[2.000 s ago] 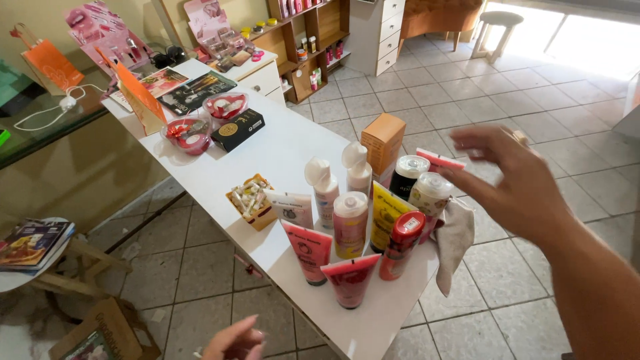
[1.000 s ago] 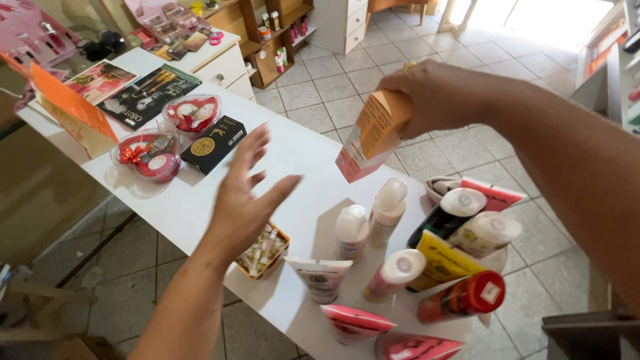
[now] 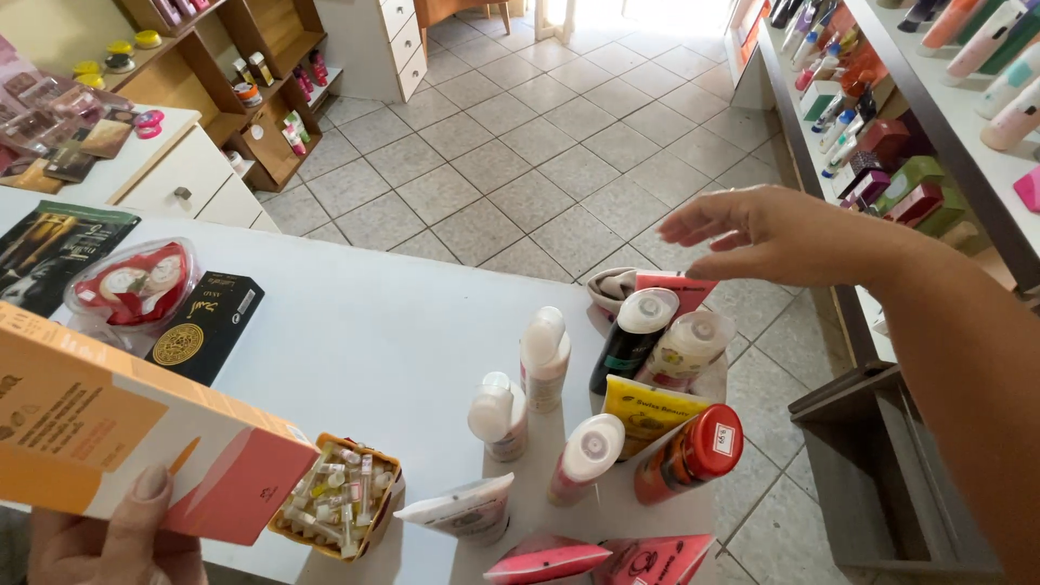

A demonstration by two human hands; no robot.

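My left hand (image 3: pixel 122 528) grips an orange, white and pink carton (image 3: pixel 146 422) at lower left, beside a small basket of sample vials (image 3: pixel 341 496). My right hand (image 3: pixel 756 231) is empty, fingers apart, above a red-and-white tube (image 3: pixel 674 286) and a grey cloth (image 3: pixel 609 291). Near it on the white table (image 3: pixel 390 325) stand a black bottle with a white cap (image 3: pixel 634 333), a cream bottle (image 3: pixel 686 349), a yellow tube (image 3: pixel 650 414) and a red-capped bottle (image 3: pixel 691 455). White-capped bottles (image 3: pixel 544 357), a white tube (image 3: pixel 463 508) and pink-red tubes (image 3: pixel 548 556) stand nearer the middle and front edge.
A black box (image 3: pixel 207 325), a heart-shaped clear package (image 3: pixel 134 284) and a magazine (image 3: pixel 57 244) lie at the table's left. Shelves of cosmetics (image 3: pixel 902 97) line the right side, above a grey wooden crate (image 3: pixel 886 479). A white drawer cabinet (image 3: pixel 183 179) stands behind the table.
The carton, held by my right hand one second ago, is now in my left hand at lower left. My right hand has let go of it. The view has shifted.
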